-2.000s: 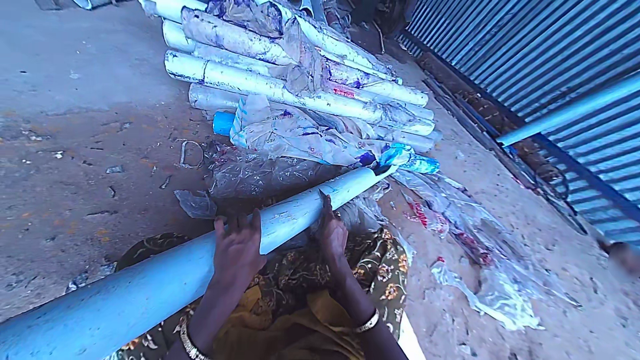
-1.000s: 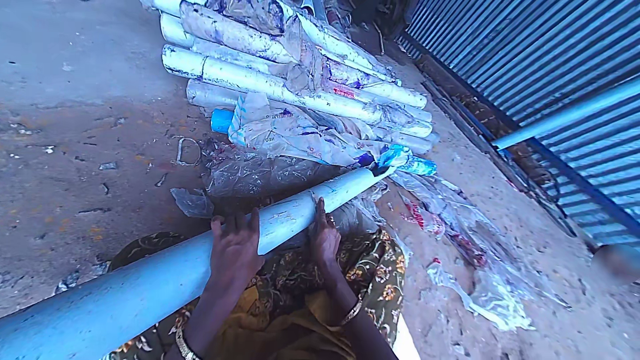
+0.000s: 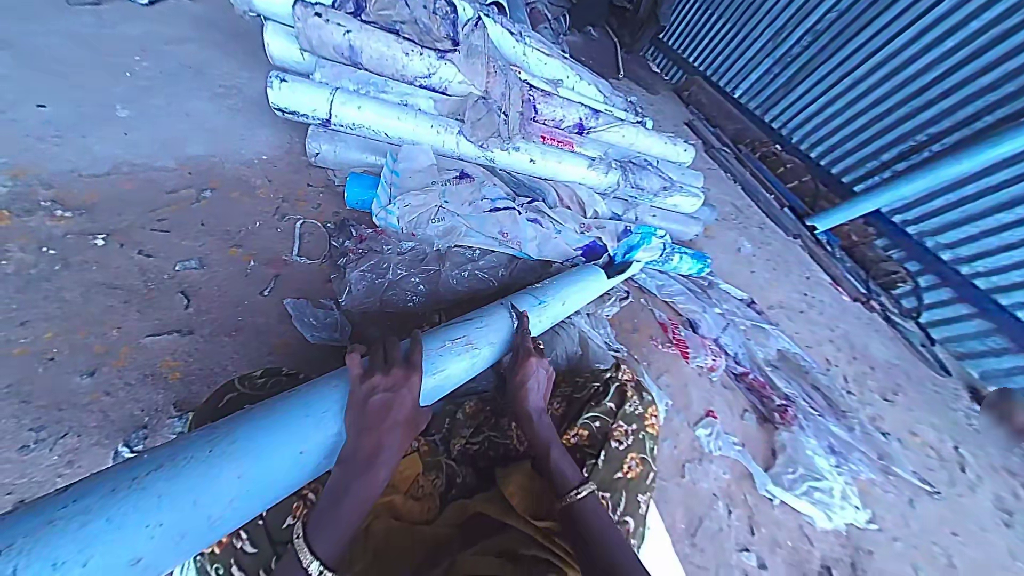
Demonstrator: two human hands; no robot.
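Note:
A long pale blue pipe [image 3: 240, 436] lies slantwise across my lap, from the lower left up to the middle of the view. My left hand [image 3: 386, 400] rests on top of it, palm down, fingers over the far side. Farther along, my right hand [image 3: 528, 372] is at the near side of the pipe, holding a small dark piece [image 3: 514, 312] against its surface; what that piece is cannot be made out. The pipe's far end touches a blue plastic wrapping [image 3: 640, 244]. Patterned cloth covers my legs under the pipe.
Beyond the pipe lies a stack of rolls [image 3: 384, 116] wrapped in plastic, with a printed plastic sheet [image 3: 464, 204] in front. Crumpled clear plastic [image 3: 768, 400] spreads over the ground at right. A corrugated metal wall [image 3: 848, 72] and a slanting pole [image 3: 920, 180] stand farther right.

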